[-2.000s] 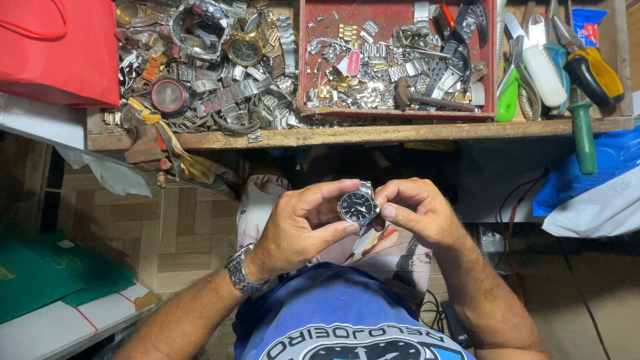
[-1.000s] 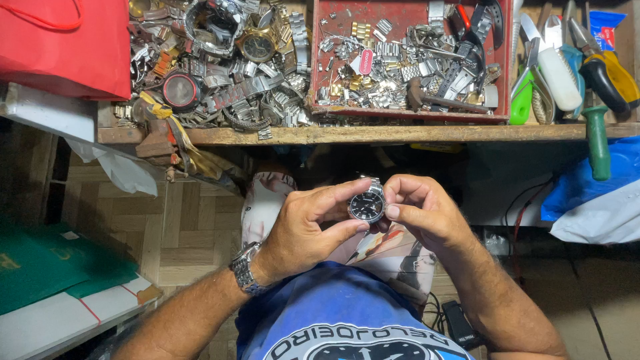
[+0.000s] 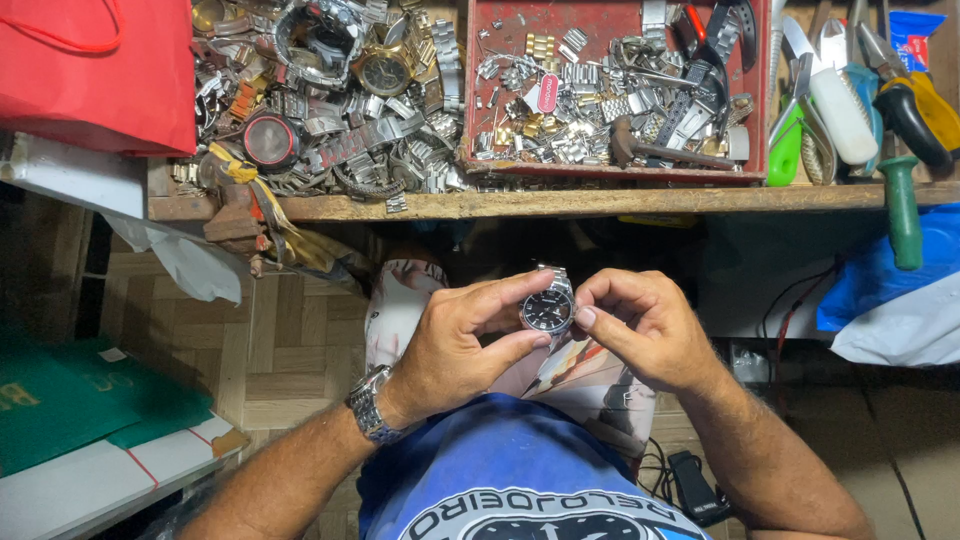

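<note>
Above my lap, my left hand [image 3: 472, 337] holds a wristwatch [image 3: 547, 309] with a black dial and a steel bracelet, its thumb and fingers around the left side of the case. The dial faces up. The thumb and index finger of my right hand [image 3: 645, 326] pinch at the right edge of the case, where the crown would be; the fingertips hide that spot. Another steel-bracelet watch [image 3: 369, 405] is worn on my left wrist.
The bench's wooden edge [image 3: 525, 204] runs beyond my hands. Upon it lie heaped watches and bracelets [image 3: 360, 142], a red tray [image 3: 471, 90] of links with a small hammer [image 3: 675, 152], and pliers [image 3: 911, 112]. A green handle [image 3: 902, 214] overhangs the edge. A small vise [image 3: 238, 221] sits at left.
Both hands stay on the watch, with the right fingertips at its right edge throughout. The view has shifted slightly.
</note>
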